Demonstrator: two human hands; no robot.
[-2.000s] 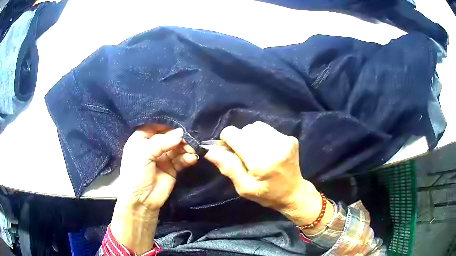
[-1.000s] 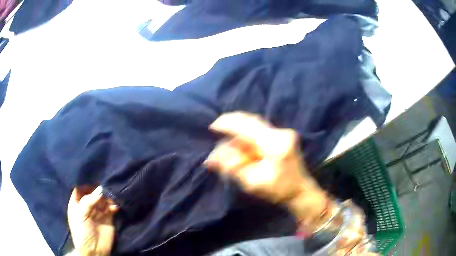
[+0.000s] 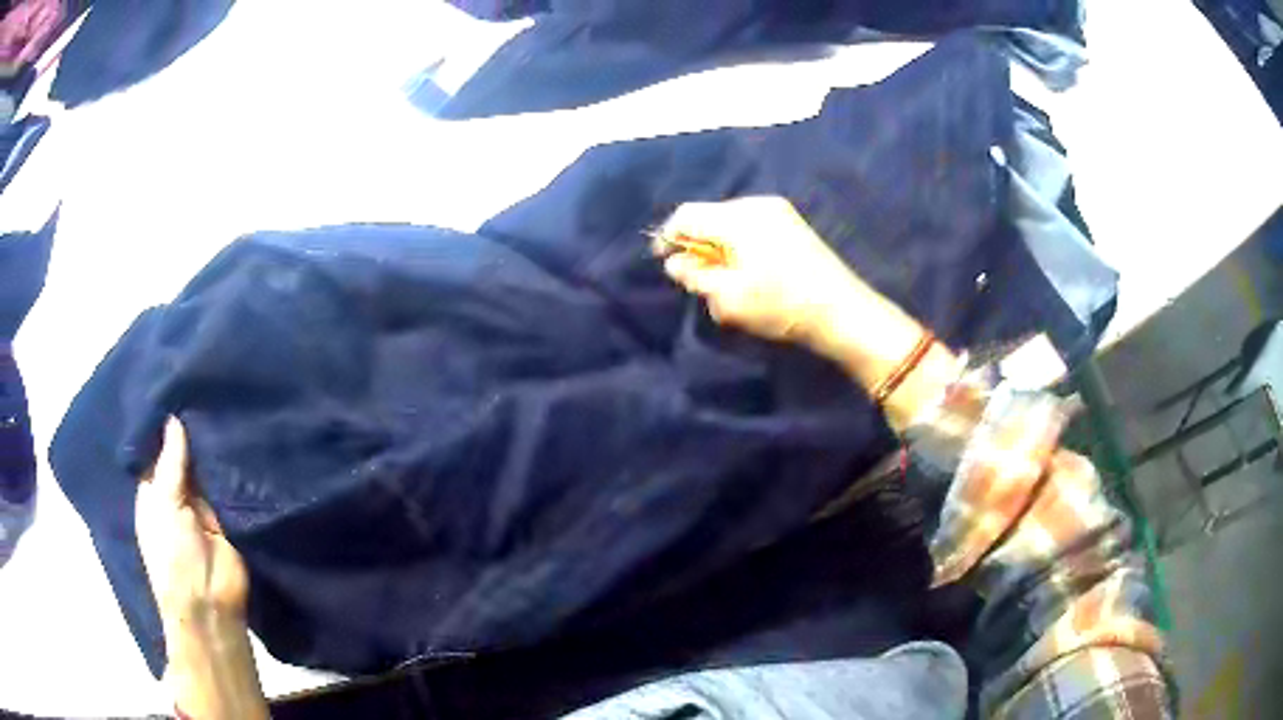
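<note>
A dark navy denim jacket (image 3: 422, 408) lies across the front of the white table, with a pale grey reverse side showing at its right end. My left hand (image 3: 190, 549) holds the jacket's left edge, thumb on top and the other fingers mostly hidden by cloth. My right hand (image 3: 746, 267) is above the jacket's upper middle, fingers curled around small orange-red thread snips (image 3: 699, 251). Only a little of the handle shows, and the blades are hard to make out.
Other dark garments lie at the table's back (image 3: 633, 56), at its back left and along the left edge. Grey cloth (image 3: 788, 689) is at the bottom near my lap. A thin part of a green crate (image 3: 1157, 563) and a metal frame (image 3: 1224, 450) show at the right.
Since the earliest frame, my hands have moved apart from a shared spot on an edge. My left hand now holds the jacket's left side, and my right hand has moved up. The view has shifted right.
</note>
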